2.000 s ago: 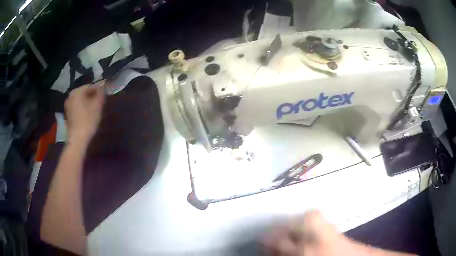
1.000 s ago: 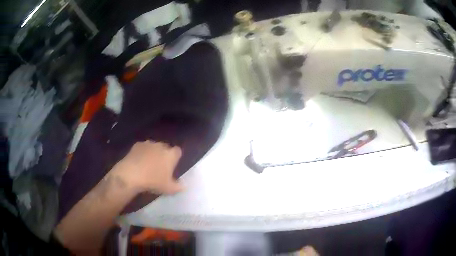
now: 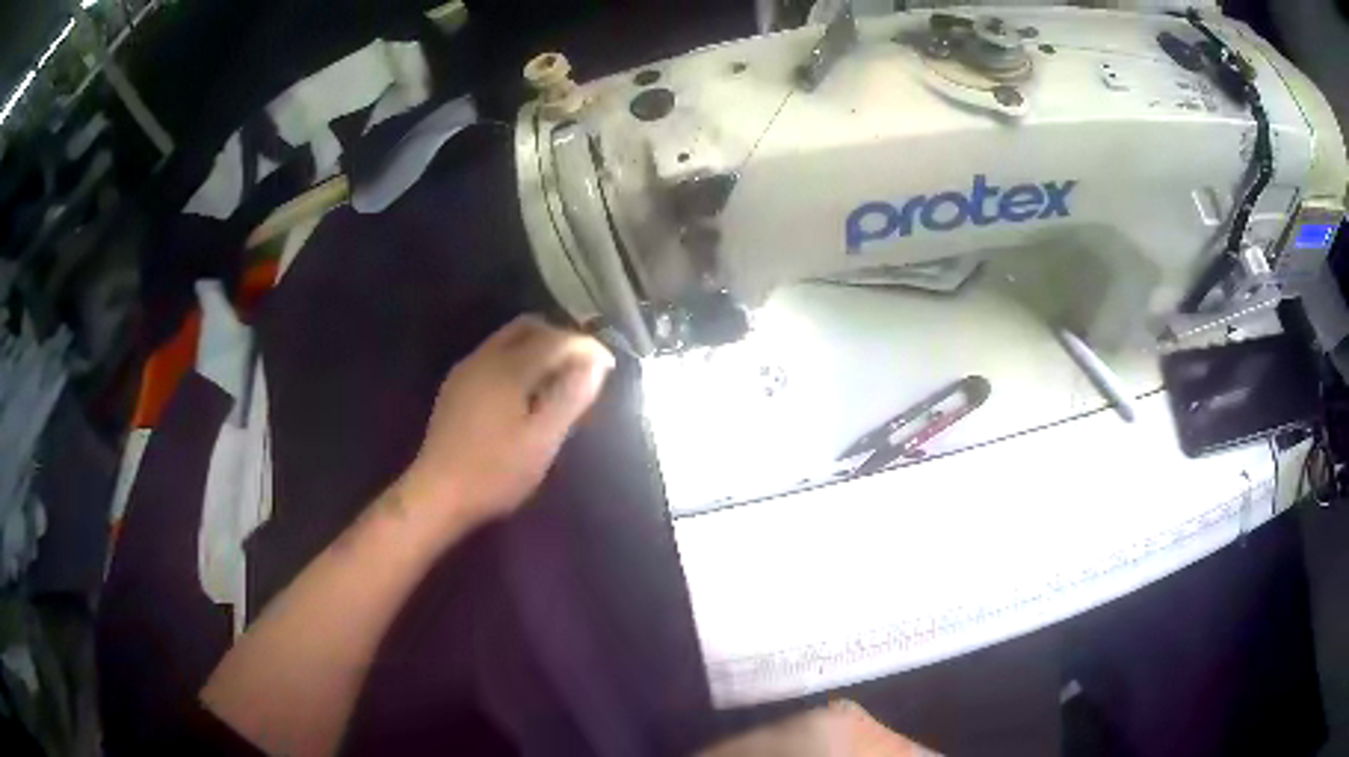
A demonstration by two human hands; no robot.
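Observation:
A large dark fabric panel [image 3: 400, 281] covers the left side of the table and hangs over its front edge. My left hand [image 3: 511, 407] grips its edge between thumb and fingers, just left of the needle area [image 3: 695, 323] of the cream-white sewing machine [image 3: 947, 163]. The fabric's right edge runs straight down from the needle area. My right hand [image 3: 814, 732] is at the bottom edge of the view, mostly cut off, and its fingers cannot be made out.
Thread snips [image 3: 917, 426] lie right of the needle. A pale stick [image 3: 1095, 373] lies under the arm. A black rectangle [image 3: 1240, 394] is at the right end. White pieces [image 3: 348, 96] lie behind the fabric. An orange rim [image 3: 166, 362] is at the left.
The dark panel now reaches the needle area and hangs over the front edge. My left hand has moved up to the needle area. The view has shifted.

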